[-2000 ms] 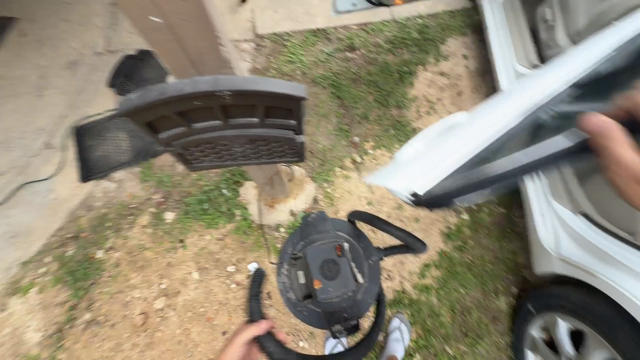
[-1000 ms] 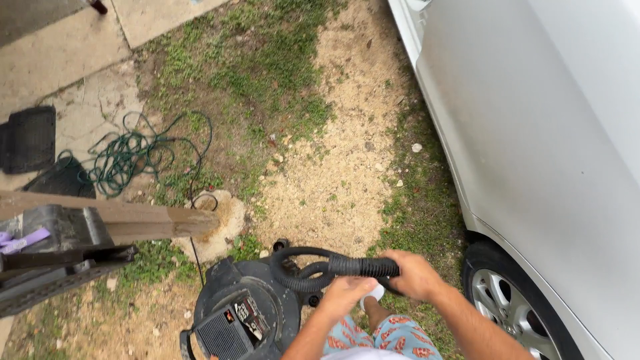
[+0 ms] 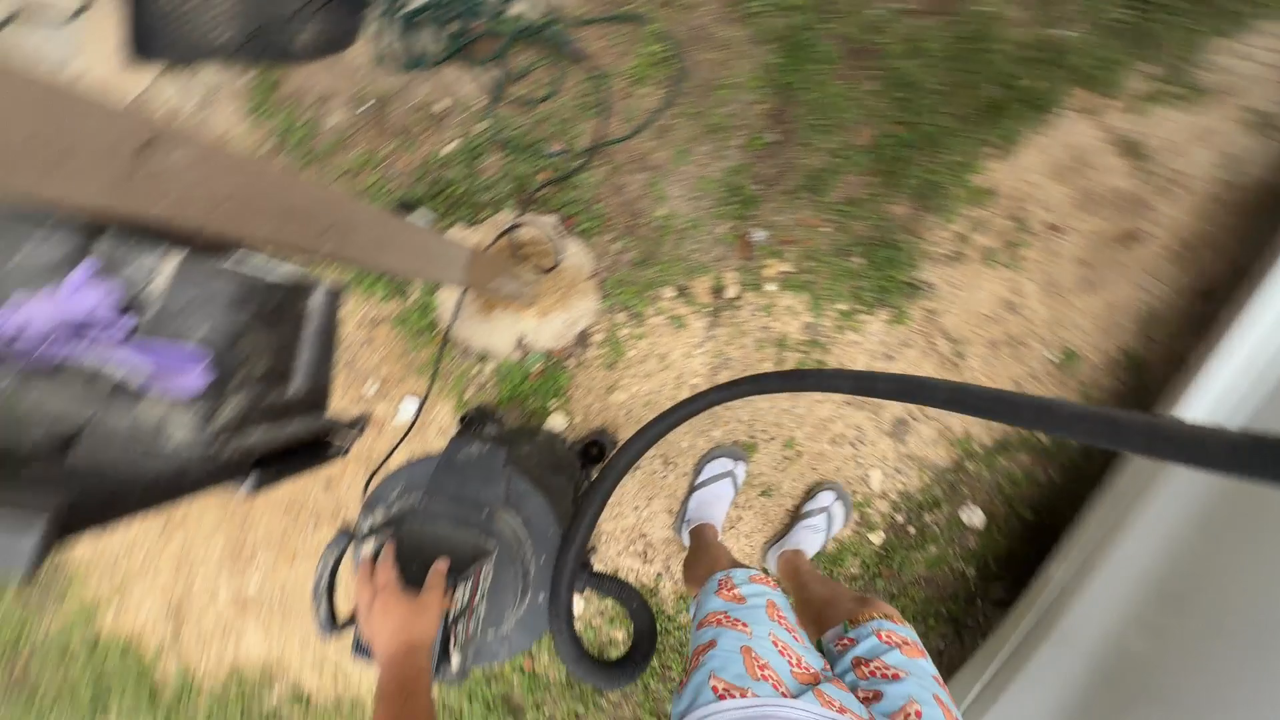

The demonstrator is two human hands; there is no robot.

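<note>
A black shop vacuum (image 3: 500,560) stands on the dirt to the left of my feet. My left hand (image 3: 400,600) is over the near left part of its lid, fingers spread; whether it touches the lid I cannot tell. From the vacuum a black ribbed hose (image 3: 800,382) curves up and runs to the right edge, past the car. My right hand is out of view. A thin black cord (image 3: 430,385) runs from the vacuum toward the foot of a post.
A brown post (image 3: 250,205) rises from a concrete footing (image 3: 540,320). Black plastic items with a purple glove or cloth (image 3: 100,335) on top fill the left side. A green hose or cord (image 3: 570,60) lies coiled behind. The silver car (image 3: 1160,590) bounds the right.
A second ago both my hands were together on the hose; now my left hand is over the vacuum's lid and my right hand is out of view. The hose now stretches far to the right.
</note>
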